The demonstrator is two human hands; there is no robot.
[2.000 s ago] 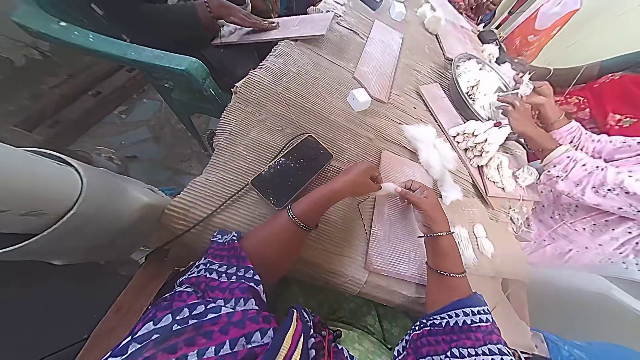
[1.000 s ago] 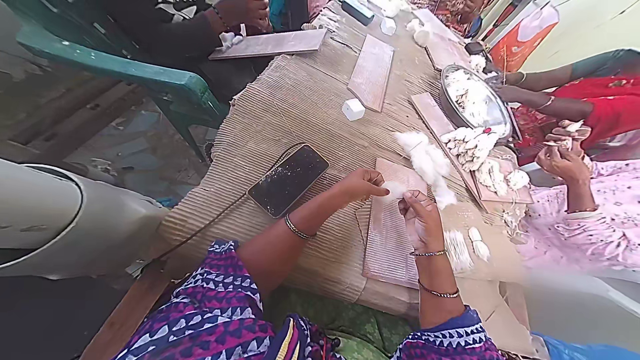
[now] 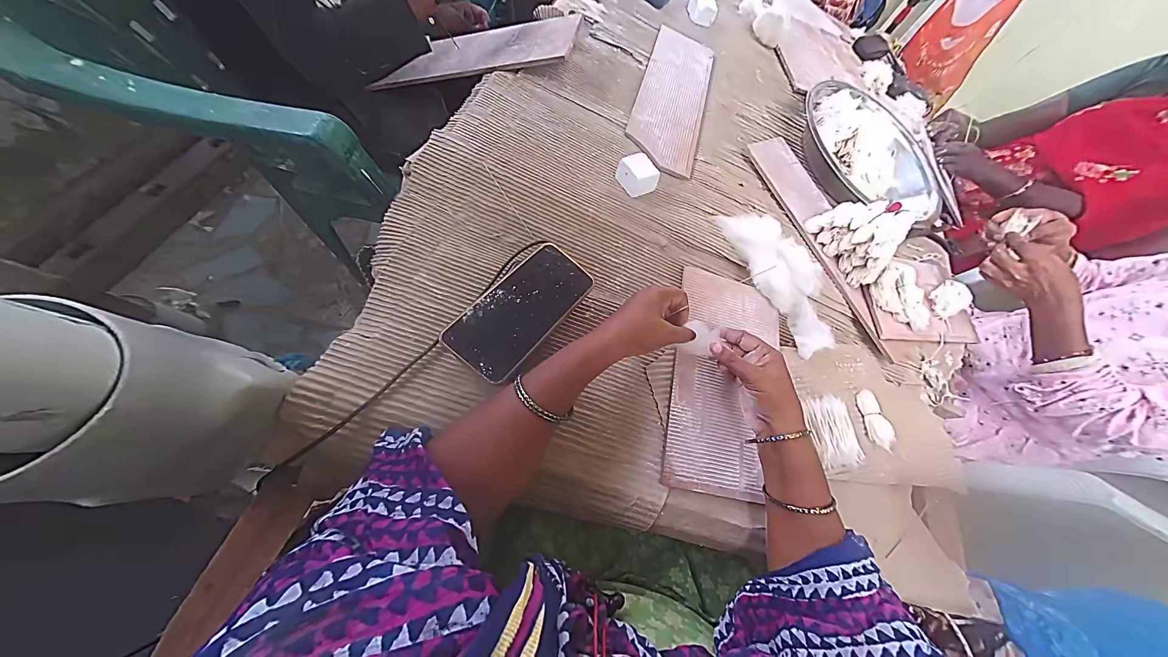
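Note:
Between my two hands a thin tuft of white cotton (image 3: 701, 338) is stretched. The fingertips of my left hand (image 3: 659, 319) pinch its left end, and those of my right hand (image 3: 753, 370) hold its right end. Both hands are over a ribbed rectangular board (image 3: 712, 429). Loose cotton wool (image 3: 776, 274) lies just beyond the board at the right. Right of my right wrist, thin white cotton strands (image 3: 833, 431) and a small tied white bundle (image 3: 875, 420) rest on a piece of cardboard (image 3: 922, 447).
A smartphone (image 3: 517, 313) with white specks lies left of my hands, a dark cable beside it. Farther off are a white block (image 3: 637, 174), another board (image 3: 672, 100) and a metal bowl (image 3: 922, 178) of cotton. Co-workers' hands (image 3: 1031, 251) are at the right; a green chair (image 3: 274, 137) stands left.
My hands were close together around a compact white tuft; now they are farther apart with the cotton spread between them. The co-worker's hands in pink sleeves have moved away from the bowl.

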